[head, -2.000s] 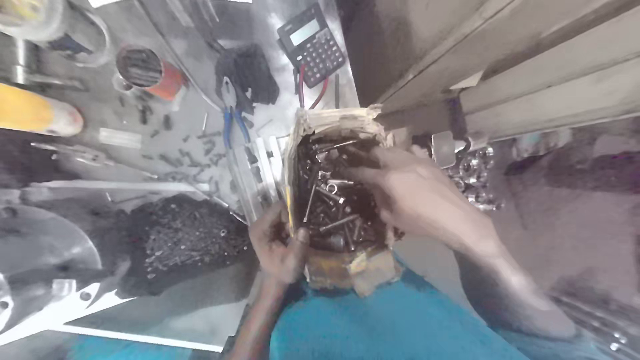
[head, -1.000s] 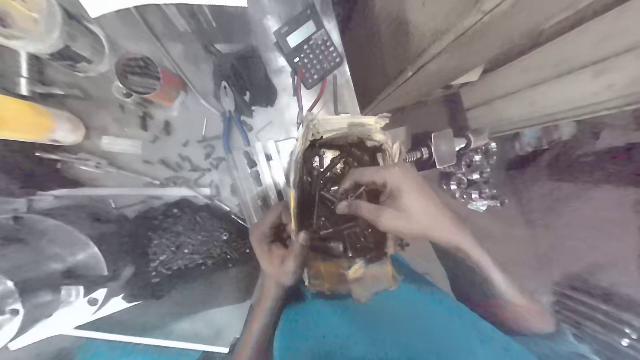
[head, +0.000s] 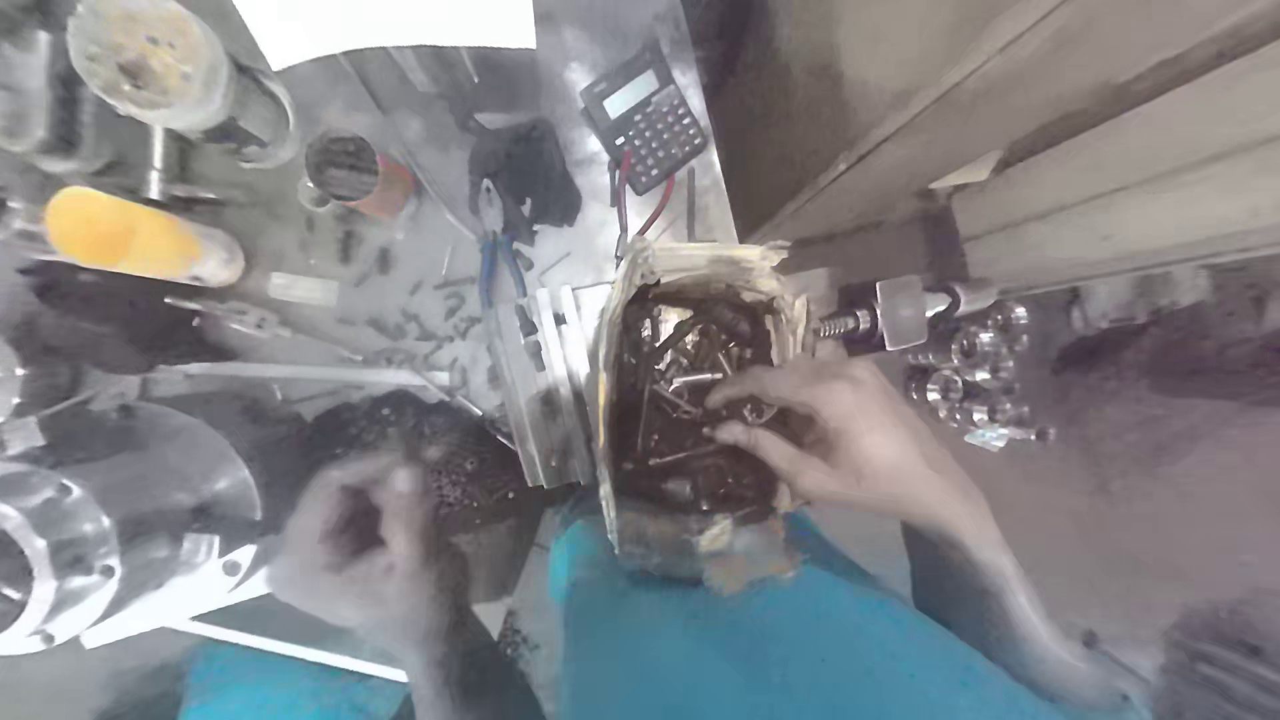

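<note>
A worn, taped box (head: pixel 612 400) of loose metal screws and bolts stands against the teal clothing on my lap. My right hand (head: pixel 840 430) reaches in over its right side, thumb and forefinger apart above the screws (head: pixel 690 380); whether a small piece touches the fingertips cannot be told. Away from the box on the left, my left hand (head: pixel 365 540) is blurred, its fingers curled, beside a dark heap of small metal parts (head: pixel 470 470). Whether it holds anything is not visible.
Blue-handled pliers (head: pixel 497 245), a calculator (head: pixel 648 120) and a red cup (head: pixel 385 185) lie beyond the box. A large flanged metal cylinder (head: pixel 170 500) is at the left. A threaded vise screw (head: pixel 850 322) and shiny round metal parts (head: pixel 970 370) are at the right.
My left hand has let go of the box's left side and moved left to the dark heap. My right hand remains at the box, its thumb and forefinger now apart.
</note>
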